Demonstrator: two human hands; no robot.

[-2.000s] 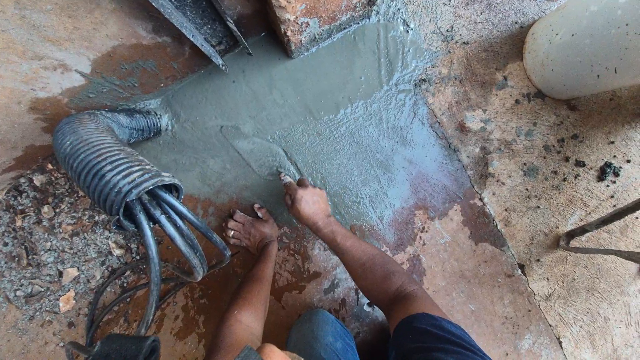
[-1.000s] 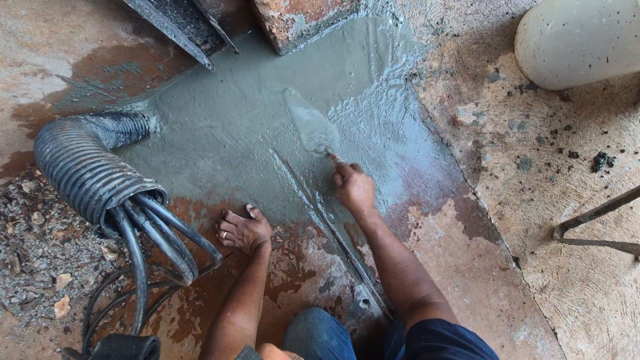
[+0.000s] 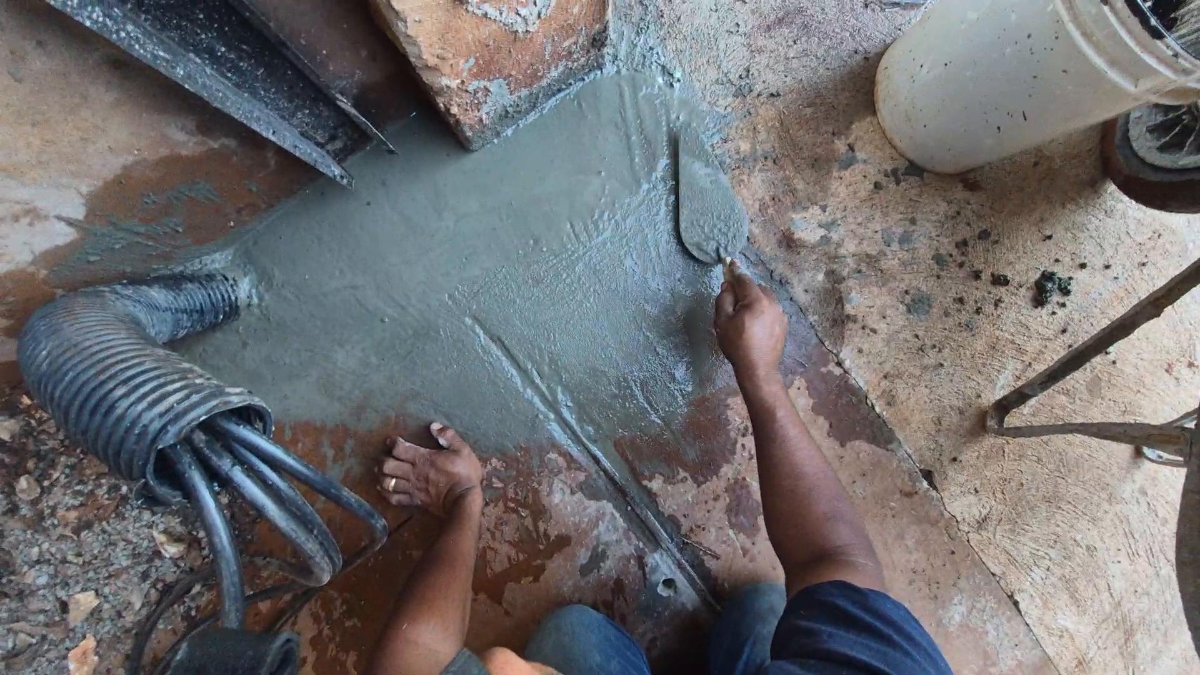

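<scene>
My right hand [image 3: 751, 319] grips the handle of a pointed trowel [image 3: 711, 202], whose blade lies on the right edge of the wet grey mortar [image 3: 422, 253]. My left hand [image 3: 432, 472], with a ring on one finger, leans on the floor at the mortar's near edge, fingers spread and nothing held in it. Between my hands a narrow groove [image 3: 553, 403] runs from the mortar down toward my knees, with a thin rod-like strip along its lower part. A black corrugated conduit [image 3: 122, 366] enters the mortar at the left, and thick black cables [image 3: 272, 506] come out of its open end.
A concrete-spattered masonry block [image 3: 506, 66] borders the mortar at the top, beside a dark metal channel [image 3: 216, 84]. A whitish plastic bucket [image 3: 994, 84] stands at upper right. A metal bar frame [image 3: 1087, 375] is at the right edge. Rubble [image 3: 56, 544] lies at lower left.
My right hand has moved the trowel from the middle of the mortar to its right edge. The groove, absent two seconds ago, shows in the last two frames. My left hand stays on the floor.
</scene>
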